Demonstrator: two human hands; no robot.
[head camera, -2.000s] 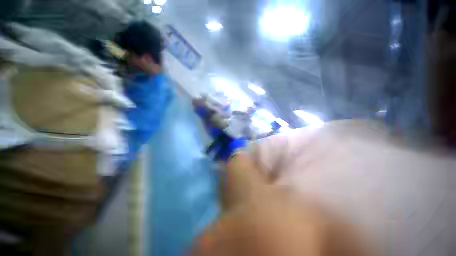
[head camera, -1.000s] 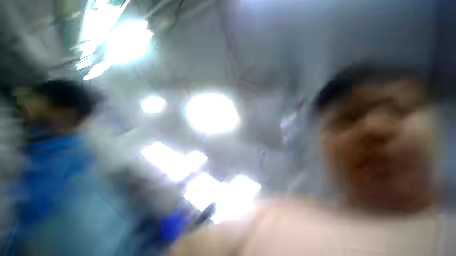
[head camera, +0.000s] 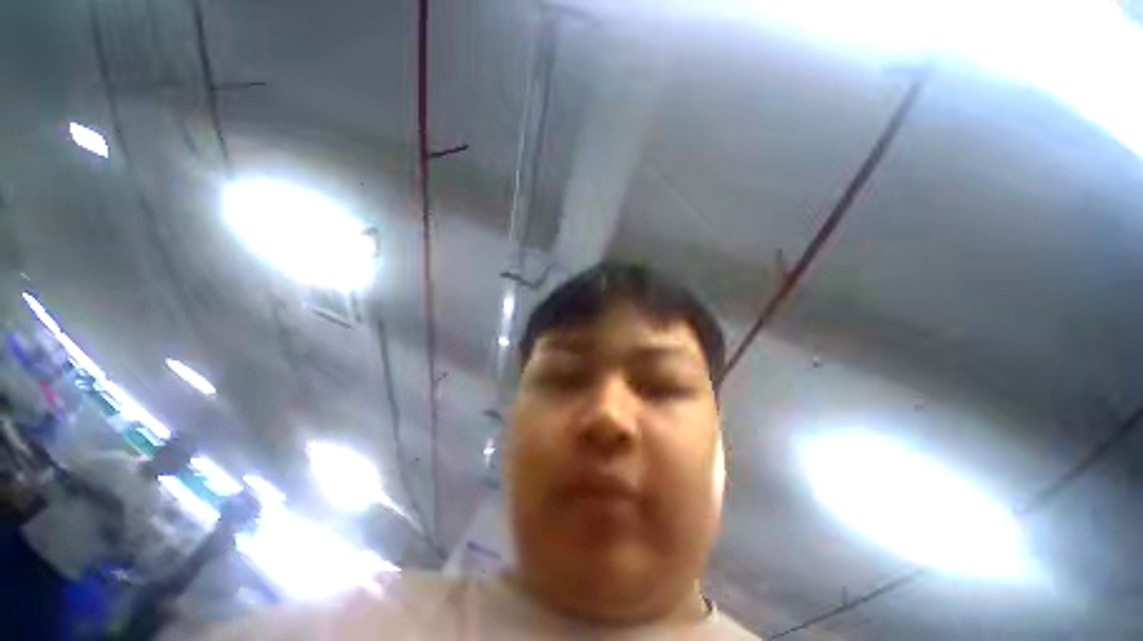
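Observation:
A person (head camera: 614, 463) in a light top is close in front of the camera at the lower centre, seen from below. The person's head and shoulders show against the ceiling. Neither my left hand nor my right hand is in view. No work piece or tool can be made out.
A grey ceiling with bright lamps (head camera: 298, 233) and dark red pipes (head camera: 424, 213) fills most of the view. Another large lamp (head camera: 915, 503) is at the right. Blurred white and blue shapes (head camera: 107, 526) at the lower left are too unclear to name.
The view has swung up to the ceiling and is sharper. The near person has moved from the right to the lower centre. The person in blue at the left is no longer distinguishable.

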